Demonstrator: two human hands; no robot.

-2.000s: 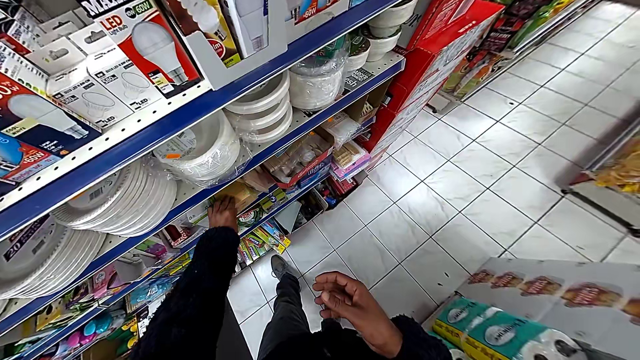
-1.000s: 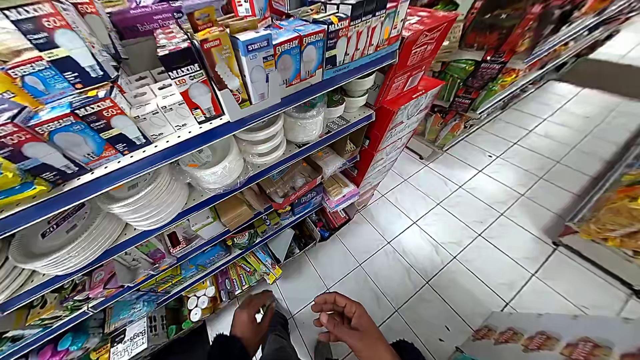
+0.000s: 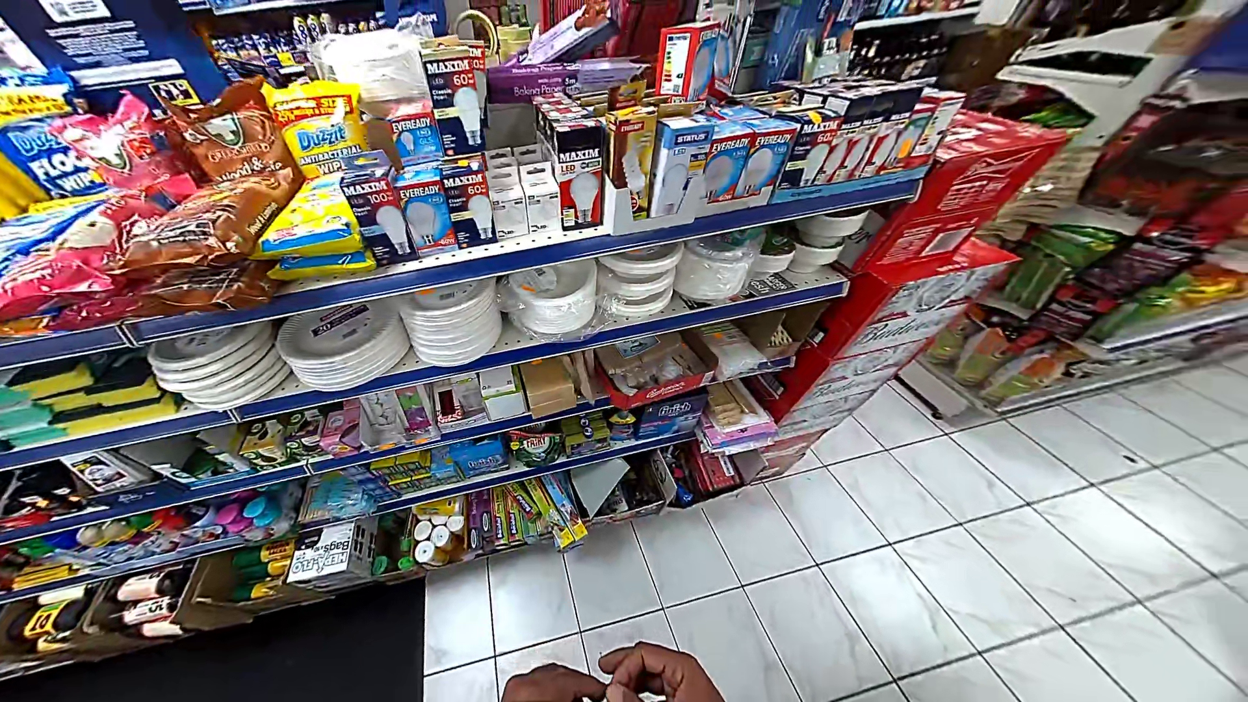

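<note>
Both hands are low at the bottom edge of the head view, in front of the shelves and over the tiled floor. My left hand [image 3: 552, 682] is partly cut off by the frame, its fingers curled toward the other hand. My right hand [image 3: 663, 673] is beside it, fingers bent, the fingertips of the two hands close together or touching. Whether something small is between the fingers cannot be told. Beyond them, stacks of white disposable plates [image 3: 341, 341] stand on a shelf, with boxed light bulbs [image 3: 580, 175] on the shelf above and a brown box [image 3: 548, 386] below.
Blue-edged shelving [image 3: 526, 255] runs across the view. Stacked red cartons [image 3: 877, 322] stand at its right end. Wrapped rolls and long boxes [image 3: 531, 512] sit on the bottom shelf. A dark mat [image 3: 322, 643] lies at lower left. Another shelf unit [image 3: 1121, 331] stands across the aisle.
My left hand was at a lower shelf two seconds ago and has come away from it. Both hands are now close together. The view has swung to show more of the shelving.
</note>
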